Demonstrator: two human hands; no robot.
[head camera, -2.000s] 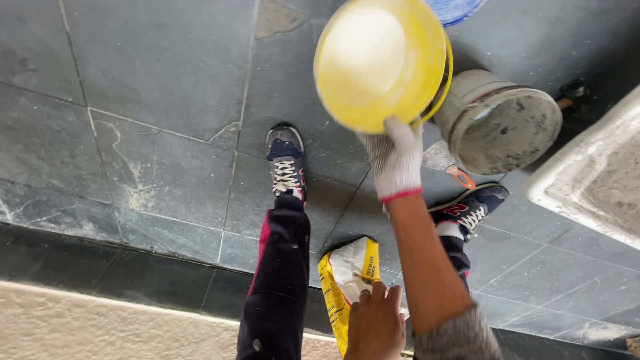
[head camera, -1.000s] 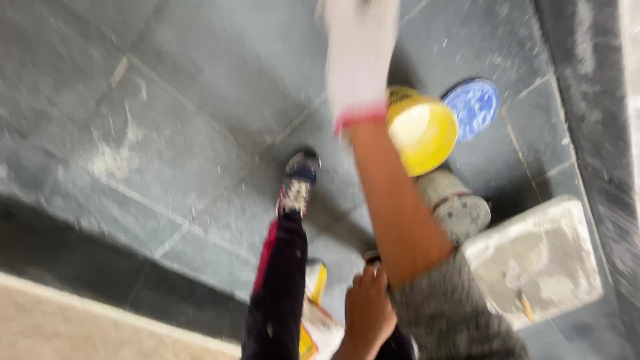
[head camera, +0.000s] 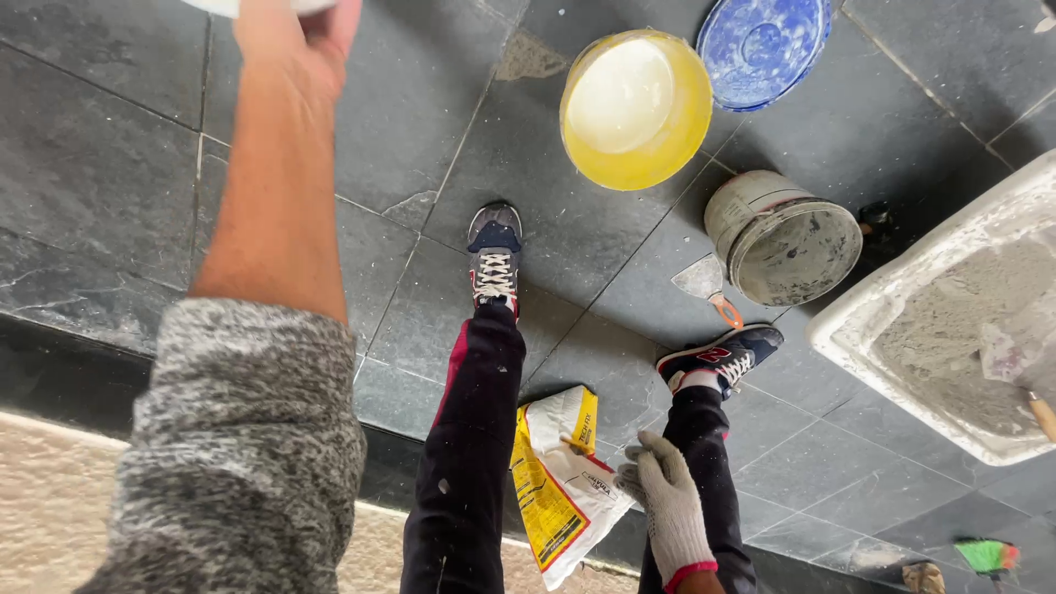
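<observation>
My left hand (head camera: 293, 41), bare and cut off by the top edge, holds a white, round-edged thing (head camera: 219, 7), mostly out of view. My right hand (head camera: 664, 495), in a white knit glove with a red cuff, is low down beside a yellow and white bag (head camera: 553, 487); its fingers are loosely bent at the bag's edge, and whether they grip it is unclear. A yellow bucket (head camera: 693, 115) with white contents stands on the slate tiles beside a blue lid (head camera: 763, 49). A putty knife (head camera: 701, 278) with an orange handle lies against a grey-smeared bucket (head camera: 796, 252).
At the right is a white trough (head camera: 858, 351) of grey mortar, with a wooden-handled tool (head camera: 1041, 417) in it. My shoes (head camera: 495, 235) are between the buckets and the bag. A green-headed brush (head camera: 986, 555) lies lower right. A dark skirting and a cream wall run along the lower left.
My gloved right hand was at the yellow bucket, then high in the view; now it is down by the bag. My bare left hand has gone from the bag to the top left, holding the white thing.
</observation>
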